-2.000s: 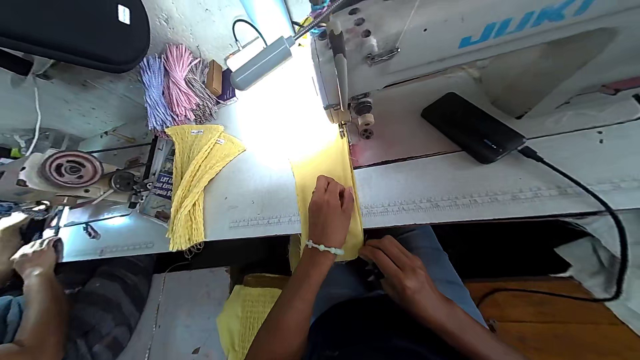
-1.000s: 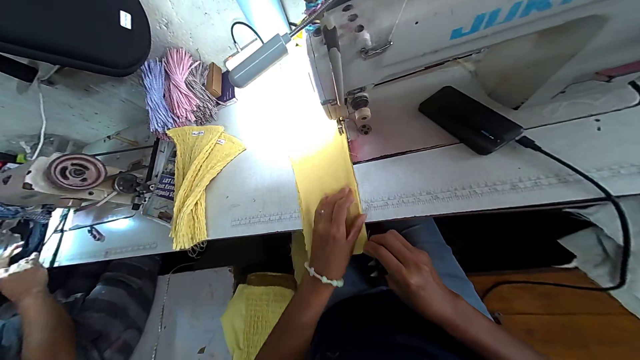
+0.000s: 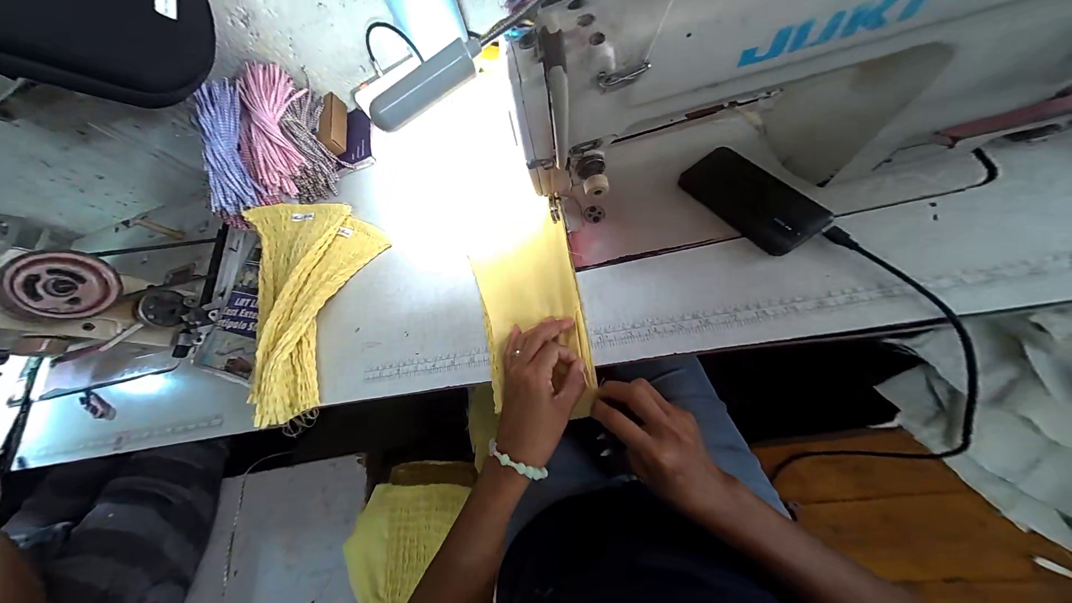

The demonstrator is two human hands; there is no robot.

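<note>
A long yellow fabric strip (image 3: 532,280) runs from under the needle and presser foot (image 3: 554,208) of a Juki sewing machine (image 3: 754,59) down over the table's front edge. My left hand (image 3: 540,385) lies on the strip near that edge, its fingers bent and a bead bracelet at the wrist. At the strip's lower right edge, my right hand (image 3: 657,431) pinches the fabric between thumb and fingers. Bright lamp light washes out the cloth's upper left part. Smocked yellow pieces (image 3: 306,310) with small labels lie in a pile on the table to the left.
A black power bank (image 3: 754,199) with a cable (image 3: 946,310) lies right of the needle. Bundles of coloured cords (image 3: 268,134) and a small lamp (image 3: 423,84) are at the back left. More yellow fabric (image 3: 410,536) hangs below. Another sewing machine (image 3: 63,289) and a person's leg are at far left.
My left hand has shifted slightly down the strip since the one-second-old frame, its fingers now more bent. The other person's hands at far left have gone out of view.
</note>
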